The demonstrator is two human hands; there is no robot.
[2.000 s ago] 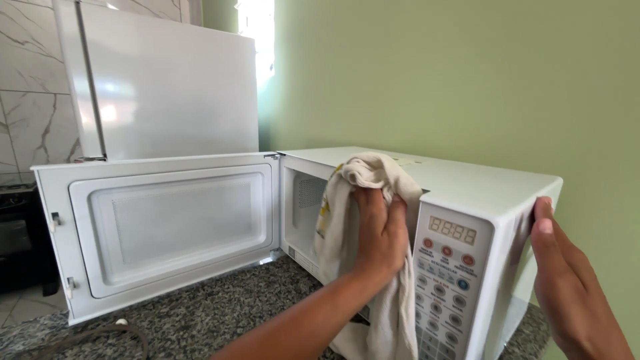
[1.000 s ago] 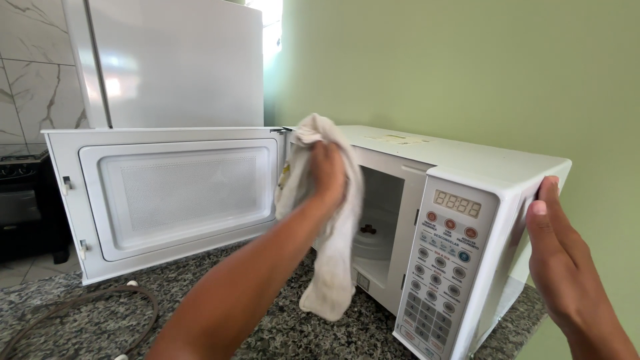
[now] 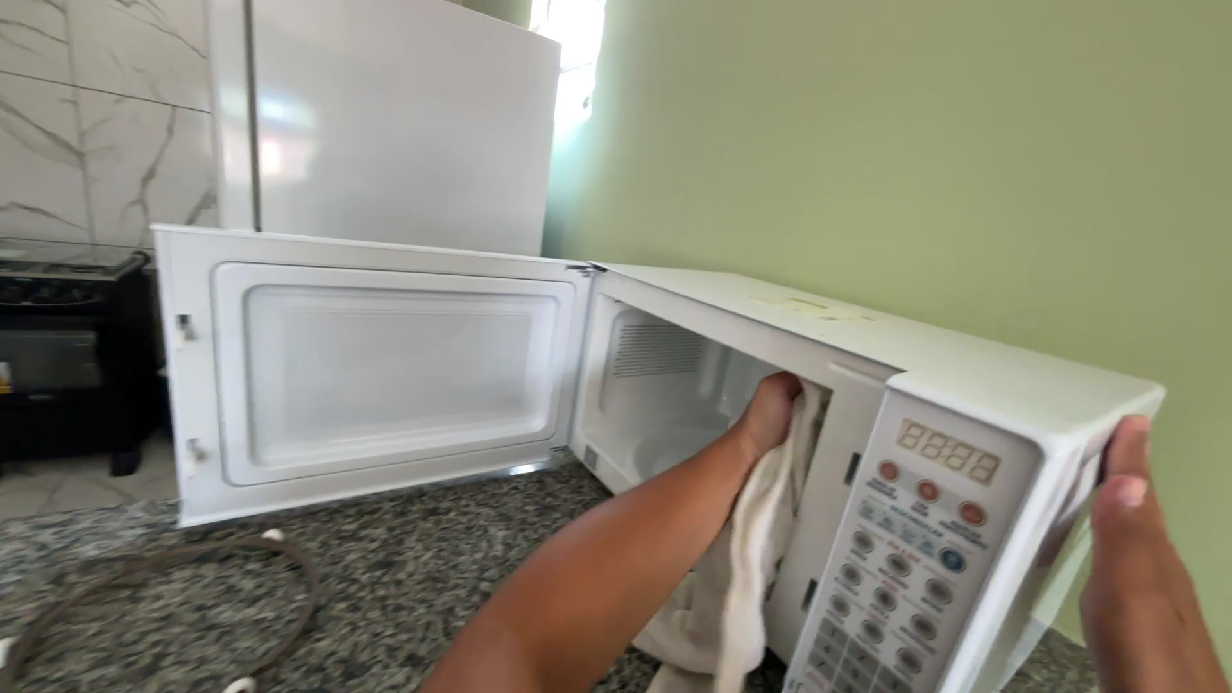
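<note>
A white microwave oven (image 3: 924, 346) stands on a speckled granite counter with its door (image 3: 404, 375) swung wide to the left. My left hand (image 3: 773, 409) reaches inside the cavity near the right edge of the opening, gripping a cream-coloured cloth (image 3: 760, 549); its fingertips are partly hidden. The cloth hangs out over the front edge down to the counter. On the far right, my right hand (image 3: 1131, 510) rests against the microwave's right side near the top corner, its fingers partly out of sight behind. The keypad panel (image 3: 905, 558) lies between the two hands.
A looped hose or cord (image 3: 303, 577) with white ends lies on the granite counter (image 3: 404, 549) at the left. Behind the door stands a white refrigerator (image 3: 404, 125). A black stove (image 3: 67, 356) is at the far left, and a green wall (image 3: 895, 144) rises behind the microwave.
My left hand and the cloth have gone from in front of the opening, near the door hinge, into the cavity at its right side. My right hand stays against the microwave's side.
</note>
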